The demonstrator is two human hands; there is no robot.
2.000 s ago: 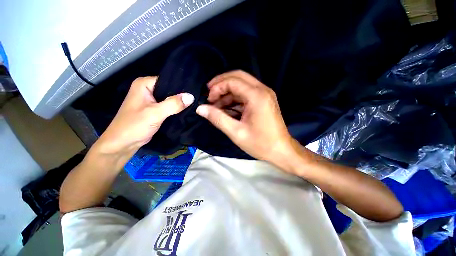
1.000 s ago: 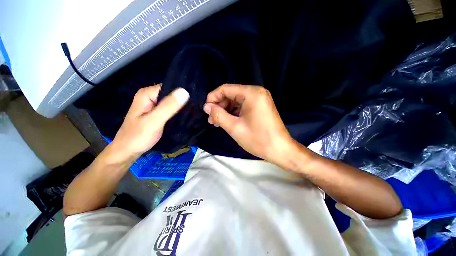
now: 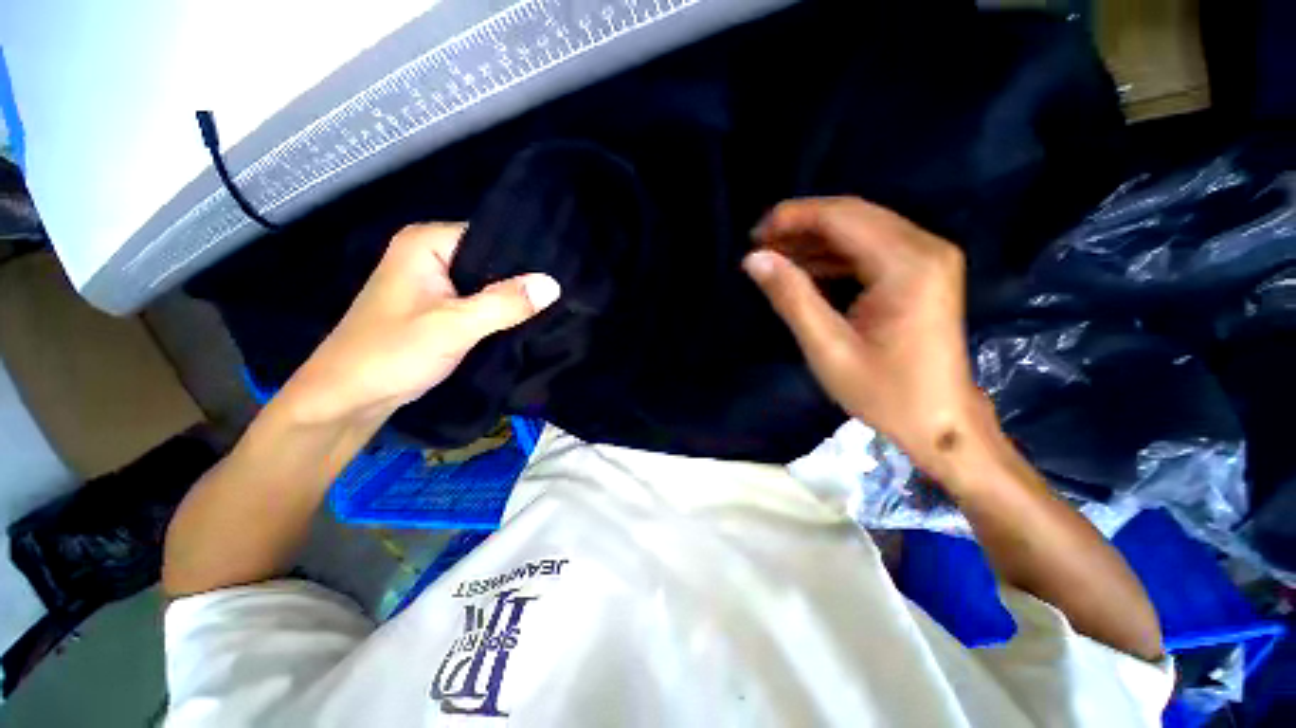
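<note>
A large, limp black garment piece [image 3: 682,327] lies over my lap and up against the front edge of the machine table. My left hand [image 3: 441,316] grips a bunched fold of it, with the thumb on top and the fingers hidden under the cloth. My right hand [image 3: 874,306] is raised over the cloth, to the right of that fold. Its thumb and index finger are near each other with a gap between the tips. I cannot make out anything held between them.
The white machine table [image 3: 284,71] with a printed ruler edge and a black cord [image 3: 232,174] is at upper left. A blue mesh crate [image 3: 434,484] is below my left hand. Crinkled clear plastic [image 3: 1123,384] over dark cloth is at right. Cardboard [image 3: 1148,57] shows at upper right.
My right hand has moved away to the right from the fold, its fingertips further apart. My left hand still holds the fold. The view has shifted slightly.
</note>
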